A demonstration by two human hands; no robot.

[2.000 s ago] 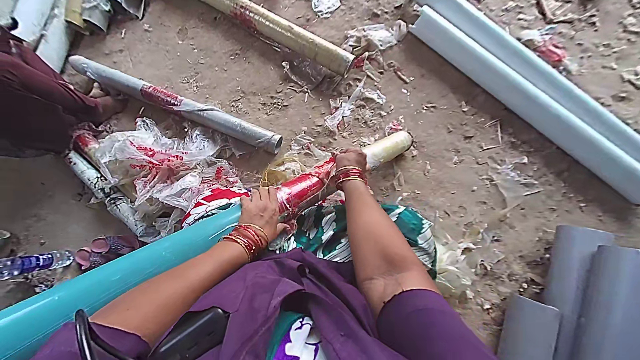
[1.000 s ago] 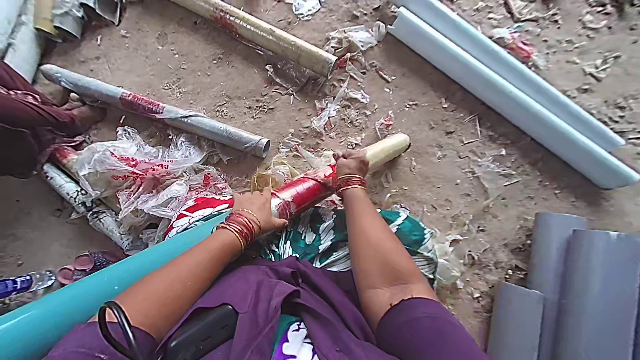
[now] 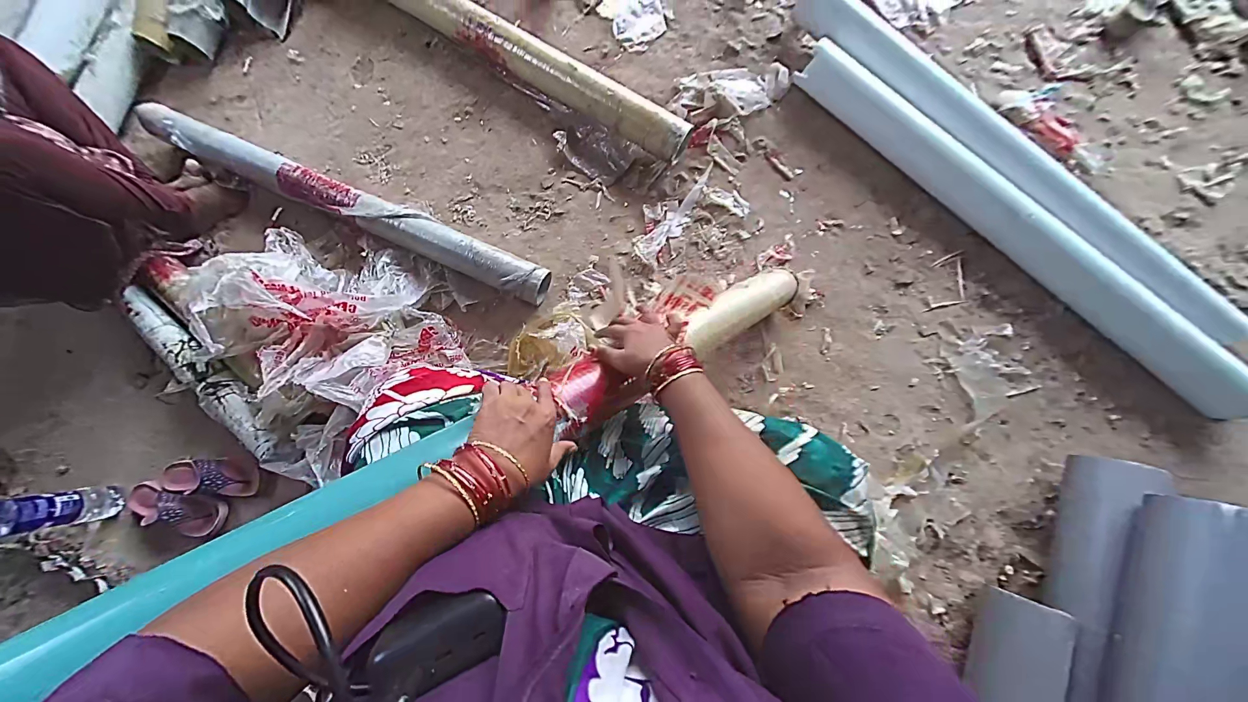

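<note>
A long pipe lies slantwise across my lap: a turquoise pipe section (image 3: 292, 526) at the lower left, then a red-wrapped part (image 3: 582, 390) and a pale yellow end (image 3: 751, 307). My left hand (image 3: 517, 424) rests on it where turquoise meets red, fingers over the top, bangles at the wrist. My right hand (image 3: 639, 346) is around the pipe near the red part's upper end, slightly blurred. Crumpled clear plastic film with red print (image 3: 322, 317) lies left of the hands. Patterned green, red and white cloth (image 3: 643, 458) covers my legs beneath the pipe.
A grey pipe (image 3: 419, 234) and a yellowish pipe (image 3: 585, 93) lie on the dirt ahead. Long pale blue pieces (image 3: 1033, 224) are at the right, grey pieces (image 3: 1107, 546) at the lower right. A person's foot (image 3: 210, 200), sandals (image 3: 195, 492) and a bottle (image 3: 58, 509) are at the left.
My right hand has shifted slightly back along the pipe toward my left hand. Both hands remain on the pipe.
</note>
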